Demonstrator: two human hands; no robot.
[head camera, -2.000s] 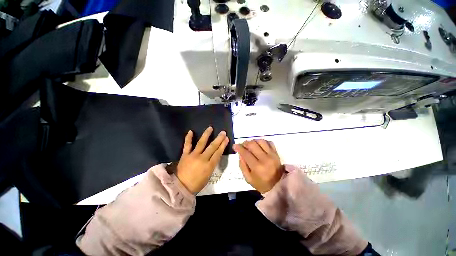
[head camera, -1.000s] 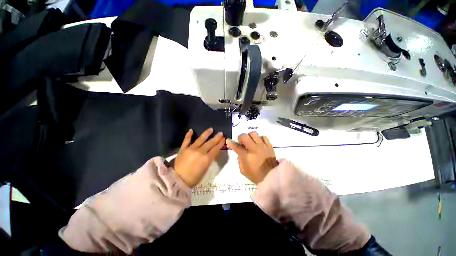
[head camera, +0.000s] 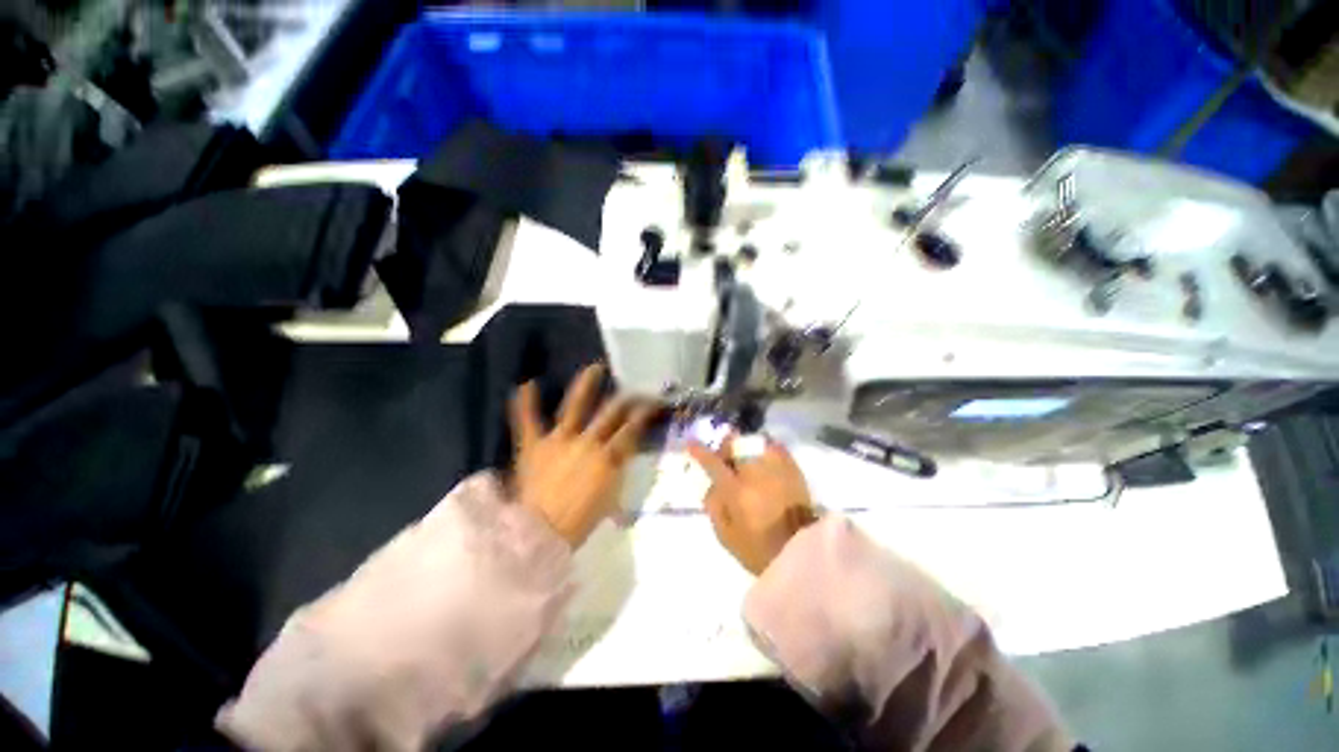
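Observation:
A black fabric panel (head camera: 375, 426) lies left of the needle area of the white sewing machine (head camera: 940, 316). Its right end reaches toward the presser foot (head camera: 712, 419), blurred here. My left hand (head camera: 576, 458) lies flat on the panel's right part with fingers spread, near the machine's left end. My right hand (head camera: 755, 497) is just right of and below the presser foot, index finger pointing toward the foot. Whether it touches the fabric edge is too blurred to tell.
Folded black layers (head camera: 191, 272) are at the table's left, with another black piece (head camera: 507, 199) behind. A blue bin (head camera: 617, 81) stands behind the table. Black snips (head camera: 878, 450) lie on the machine bed below the control panel (head camera: 1028, 419). The white table's edge is near my sleeves.
The view has tilted up, showing the blue bin. Both hands have moved closer to the presser foot. The panel's right end has shifted away from me and bunched beside the machine head.

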